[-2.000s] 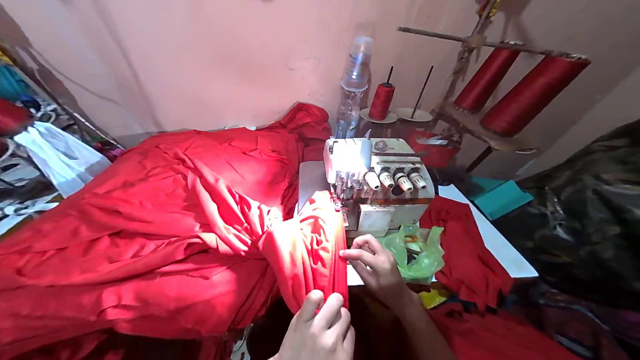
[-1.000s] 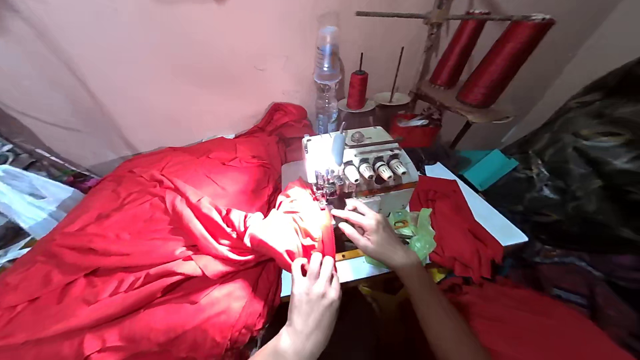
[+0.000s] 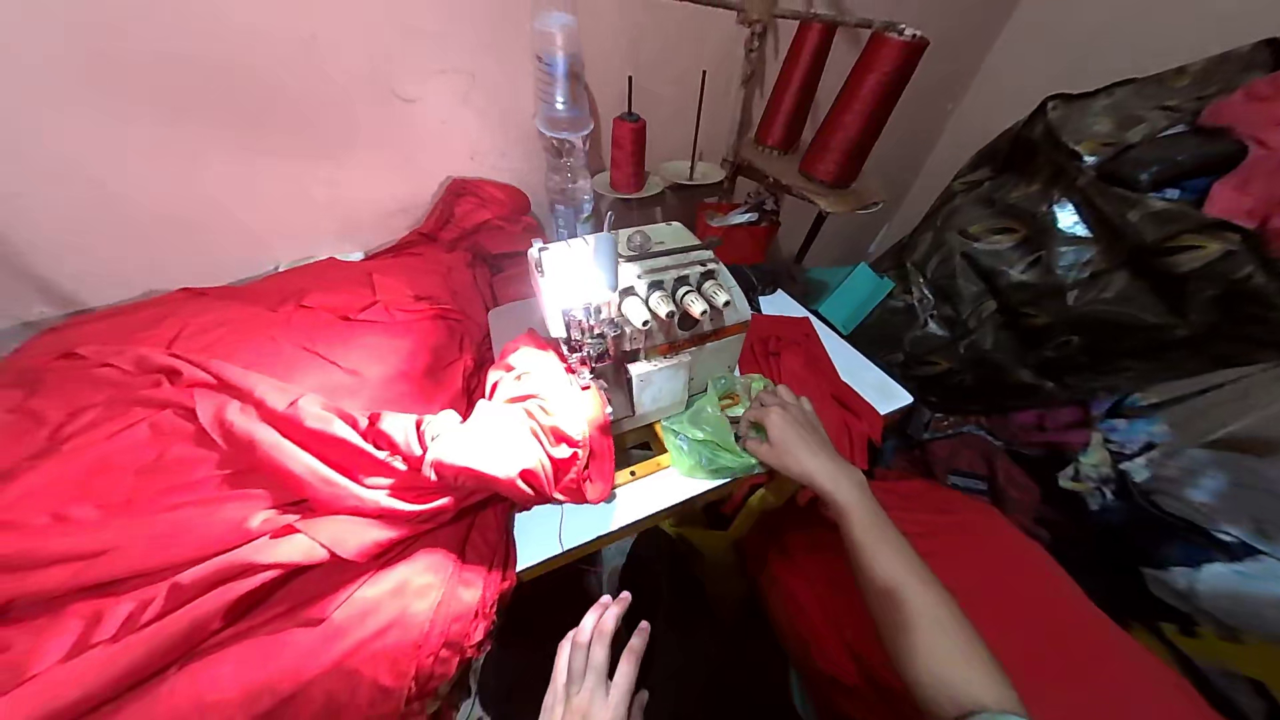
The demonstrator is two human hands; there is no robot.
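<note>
A lit overlock sewing machine (image 3: 640, 320) stands on a white table (image 3: 600, 520). Red fabric (image 3: 530, 430) lies at its needle area, joined to the large red heap on the left. My right hand (image 3: 790, 435) is at the opening of a green plastic bag (image 3: 705, 440) in front of the machine; its fingertips are partly hidden among the bag's folds, so whether they hold anything is unclear. My left hand (image 3: 597, 665) is in the air below the table's front edge, fingers apart, holding nothing.
Behind the machine are a small red thread cone (image 3: 628, 155), large red thread cones (image 3: 865, 108) on a stand and a clear plastic bottle (image 3: 568, 185) topped with cups. Red cloth (image 3: 810, 380) lies right of the machine. A dark plastic sheet (image 3: 1060, 240) covers things at right.
My left hand has let go of the red fabric and moved down off it. My right hand has moved right, from beside the needle area to the green bag.
</note>
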